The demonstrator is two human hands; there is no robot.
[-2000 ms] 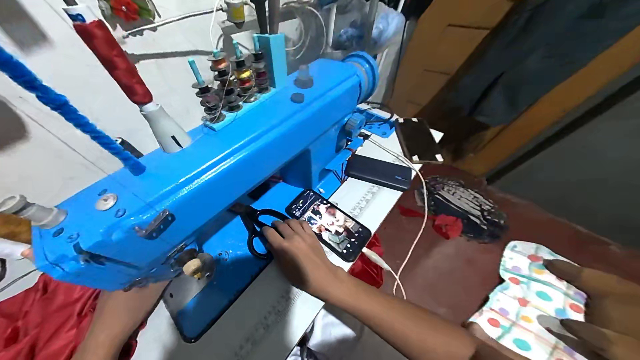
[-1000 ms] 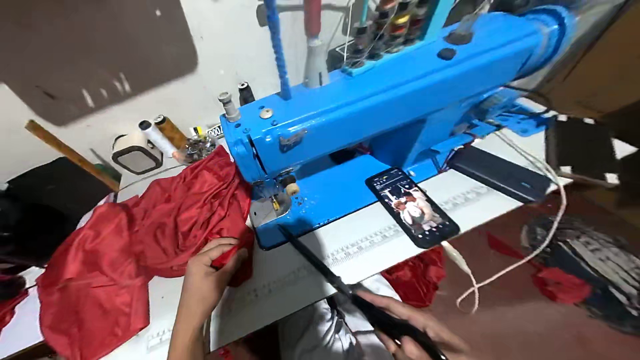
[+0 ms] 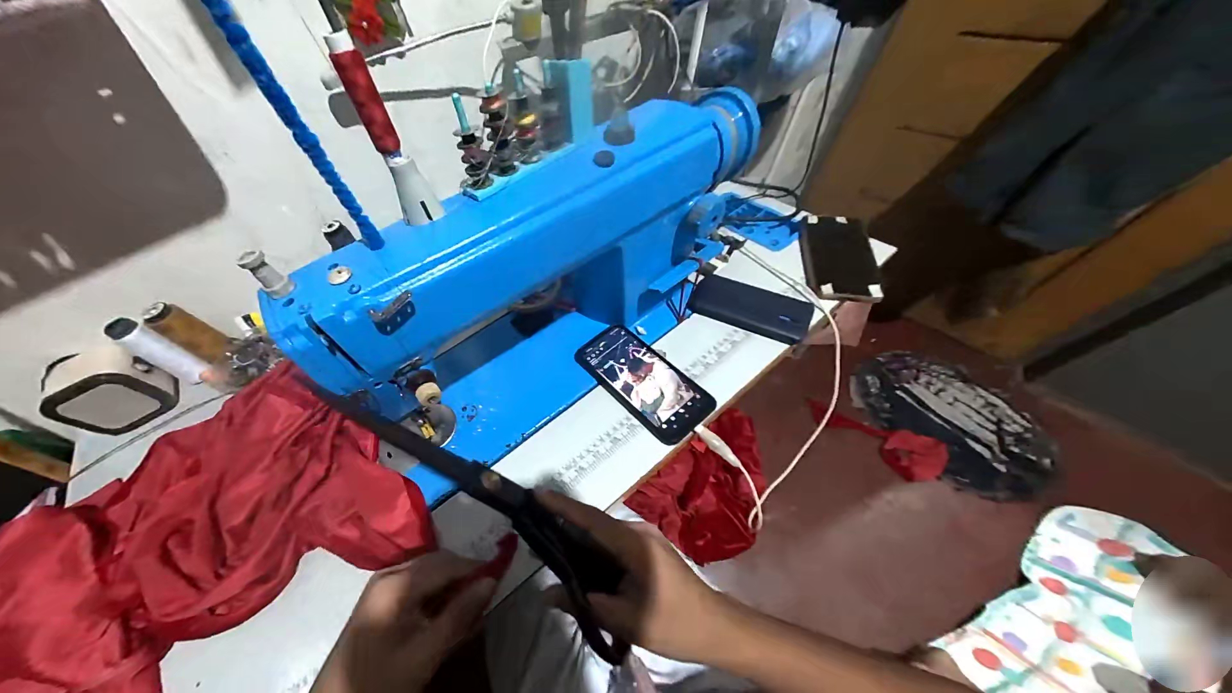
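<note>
My right hand (image 3: 645,568) holds black-handled scissors (image 3: 500,491) by the handles, their blades pointing up and left past the needle area of a blue sewing machine (image 3: 539,231). To its left, my left hand (image 3: 414,616) pinches a small piece of red fabric (image 3: 496,563) near the table's front edge. A large bunched red satin-like cloth (image 3: 260,500) lies on the left of the table, its right end beside my left hand. The scissor blades pass over part of this cloth. Whether the blades are apart is unclear.
A lit smartphone (image 3: 645,385) with a white cable lies on the table by a dark power bank (image 3: 751,308) and a dark flat object (image 3: 840,258). Thread cones (image 3: 183,342) stand at the left. Red cloth (image 3: 707,491) hangs past the front edge. A person in dotted clothing (image 3: 1068,606) is at lower right.
Two seconds ago my right hand was at the scissors beside the phone; now it holds them at the front edge. Since one second ago, the scissors have come closer to my left hand.
</note>
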